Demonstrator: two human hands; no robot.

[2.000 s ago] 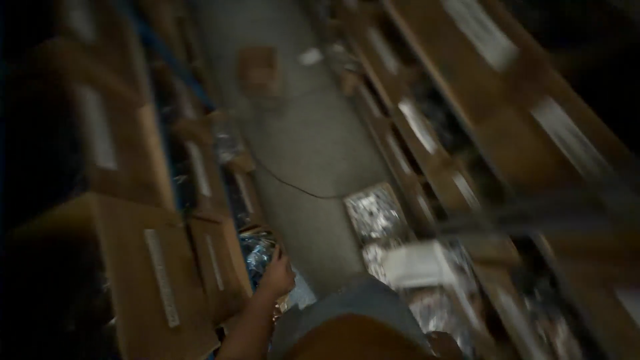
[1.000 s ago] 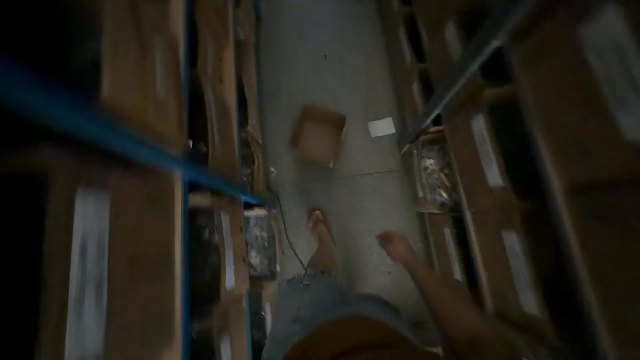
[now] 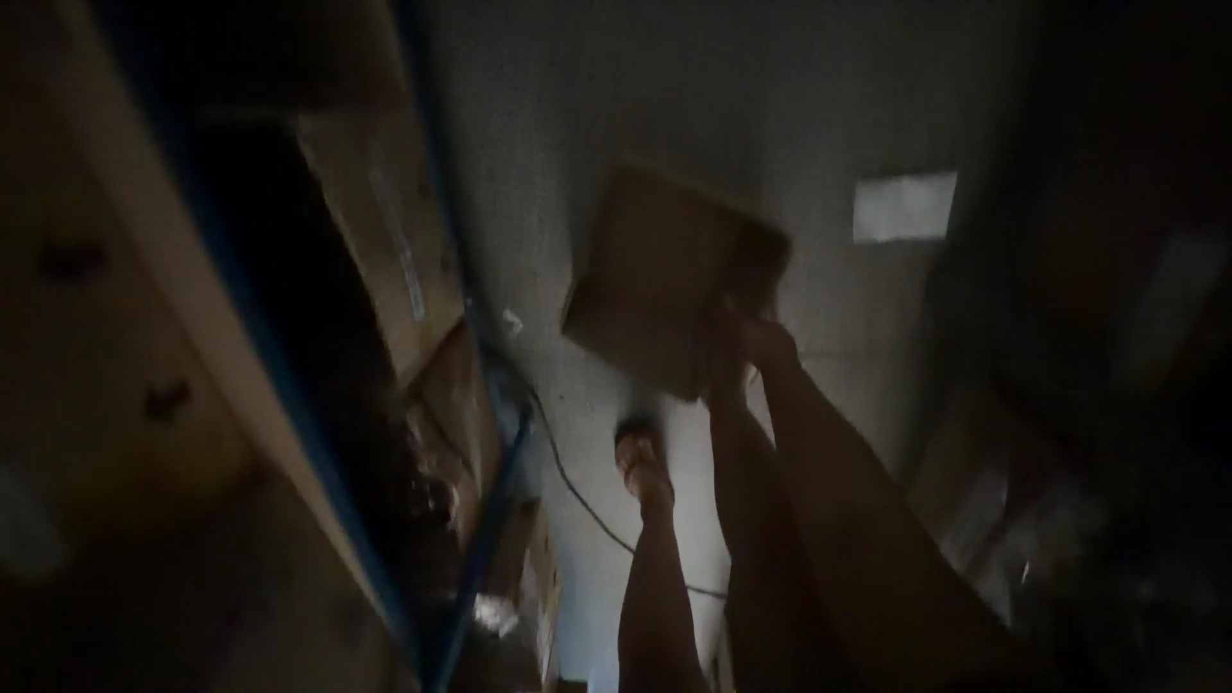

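A brown cardboard box (image 3: 664, 260) is in the middle of the aisle, turned at an angle, dim and blurred. My right hand (image 3: 760, 337) is at its near right edge, with the fingers against the cardboard and gripping it. Whether the box rests on the floor or is slightly raised, I cannot tell. My left hand is out of the picture. A bare leg with a foot (image 3: 642, 460) shows below the box, and a second limb, seemingly my other leg, runs up beside my right forearm to the box.
Shelving with blue uprights (image 3: 255, 337) and cardboard boxes (image 3: 385, 231) lines the left side. A white sheet (image 3: 905, 207) lies on the concrete floor (image 3: 828, 115) to the right. A dark cord (image 3: 577, 491) crosses the floor near the foot. Dark blurred shelving stands at the right.
My right hand, apart from the box one second ago, is now on it. The view has come closer to the box. Two seconds ago a hand was at the lower left shelf.
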